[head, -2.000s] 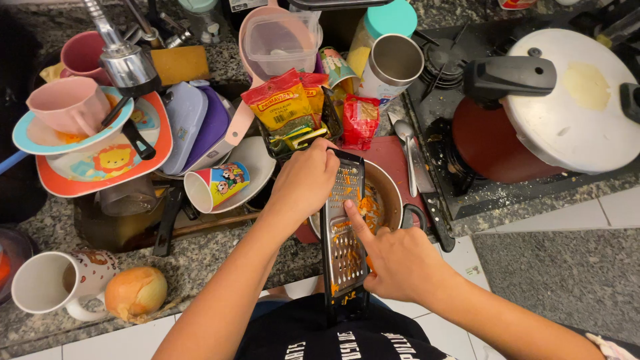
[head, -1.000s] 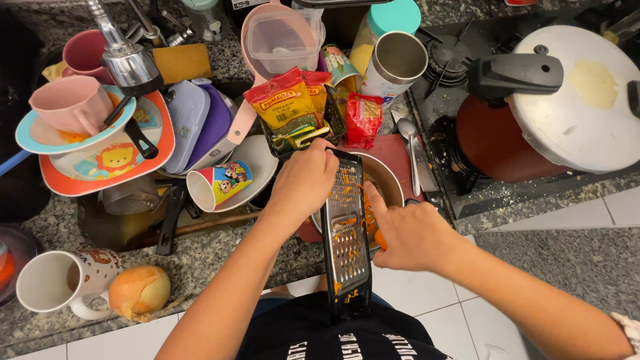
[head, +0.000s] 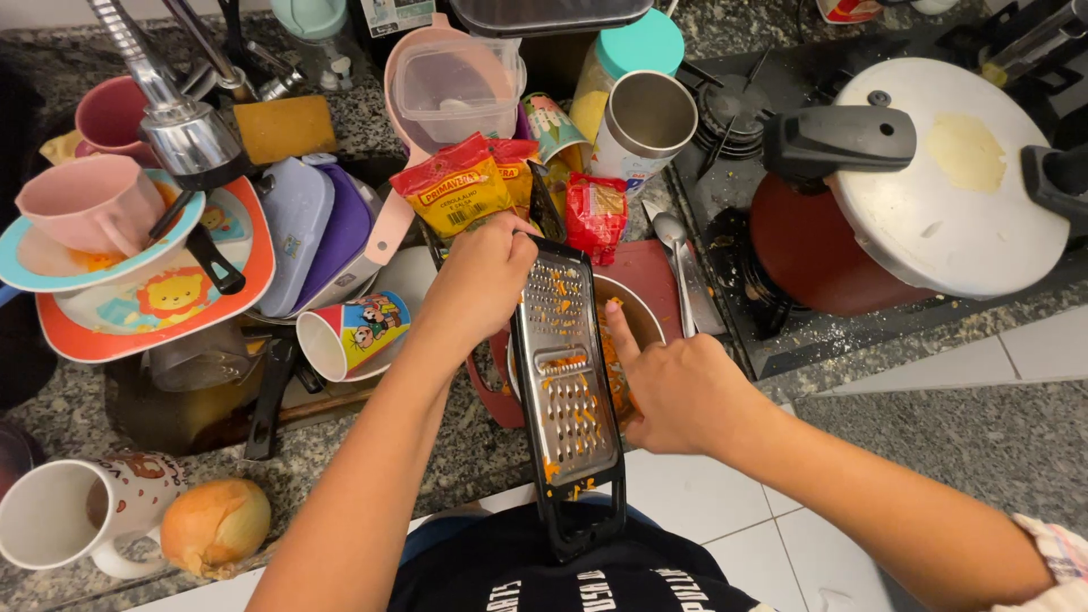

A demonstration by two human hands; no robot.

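Note:
My left hand (head: 484, 276) grips the top end of a flat metal grater (head: 569, 374) with a black frame, which slopes down toward my body. Orange shreds cling to its face. Behind and below it is a pot (head: 648, 310) holding grated orange shreds (head: 614, 361). My right hand (head: 680, 382) is over the pot's right side, its index finger extended near the grater's edge with a bit of orange on the tip; whether anything sits under the curled fingers is hidden. A red cutting board (head: 642, 259) lies under the pot, with a spoon (head: 676, 255) on its right.
Dirty plates (head: 246, 229), a pink cup (head: 85, 200) and a paper cup (head: 353, 336) crowd the sink. An onion (head: 217, 523) and a mug (head: 55, 510) stand at lower left. Seasoning packets (head: 463, 187) lie behind the grater. A pressure cooker (head: 850, 246) stands on the stove at right.
My right hand has moved off the grater's face, where its finger pointed two seconds ago, to the right over the pot. My left hand keeps its hold on the grater.

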